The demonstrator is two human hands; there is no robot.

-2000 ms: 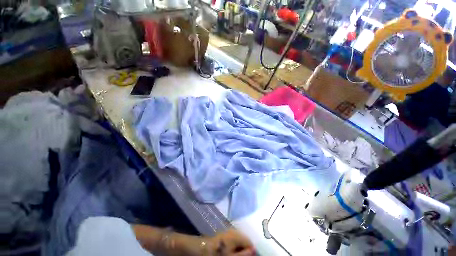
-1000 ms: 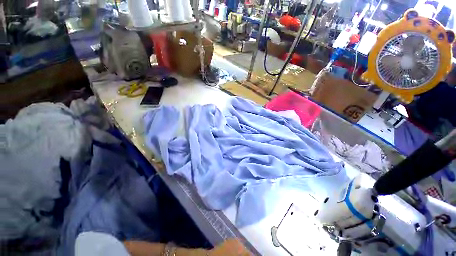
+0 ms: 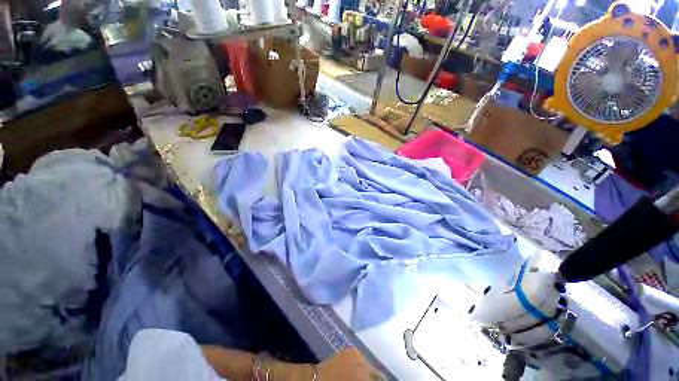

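Observation:
The light-blue garment [image 3: 335, 216] lies in loose folds on the white table, left of the sewing machine. The machine head [image 3: 525, 298] is white with a bright blue stripe, under glare at the lower right. The machine bed [image 3: 447, 338] shows an outlined cover plate. My left hand [image 3: 348, 367] is at the bottom edge of the picture, over the table's front edge, partly cut off; its fingers are hidden. A bracelet and a pale sleeve show on that arm. My right hand is out of the picture.
Yellow scissors [image 3: 198, 127] and a dark phone [image 3: 228, 137] lie at the far left of the table. A pink basket [image 3: 447, 152] stands behind the cloth. A yellow fan [image 3: 615, 78] is at the upper right. Pale and blue cloth [image 3: 63, 245] is piled at left, below table level.
The view has shifted a little, so the table and machine sit further right than in the oldest frame. My left hand stays at the bottom edge. The garment keeps its shape.

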